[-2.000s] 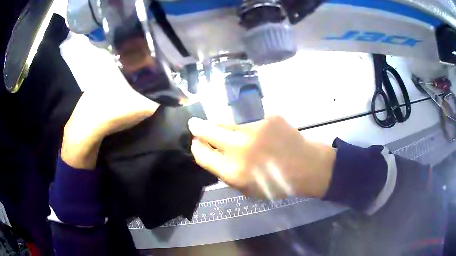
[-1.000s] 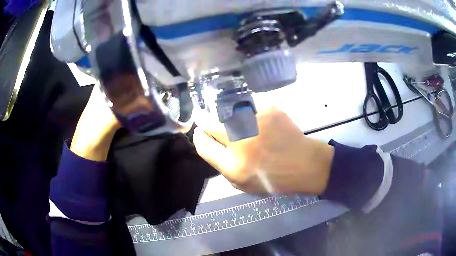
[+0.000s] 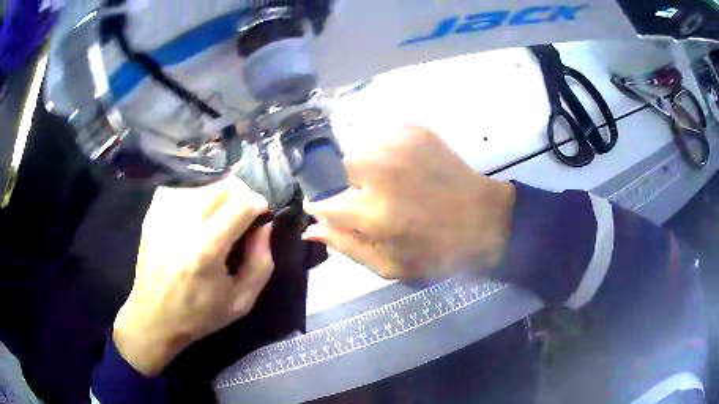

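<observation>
The black garment [image 3: 277, 292] lies under the needle area and hangs over the table's front edge on the left. My left hand [image 3: 201, 264] pinches the cloth between thumb and fingers, just in front of and left of the presser foot area [image 3: 277, 170]. My right hand [image 3: 418, 209] is on the right, its fingertips at the cloth's edge below the grey plastic attachment [image 3: 322, 167]. The needle and the cloth edge between the fingertips are too blurred to make out. The white JACK machine head [image 3: 370, 39] is above both hands.
Black shears [image 3: 579, 118] lie behind the measuring scale [image 3: 370, 331] on the right. Small silver scissors with a reddish part [image 3: 674, 99] lie beside them. A ribbed dial [image 3: 277, 69] sticks out from the head. Purple cloth [image 3: 24, 31] shows at the upper left.
My left hand has come out from behind the machine's left end and now pinches the cloth near the needle area. My right hand stays beside the attachment. The view has shifted and tilted.
</observation>
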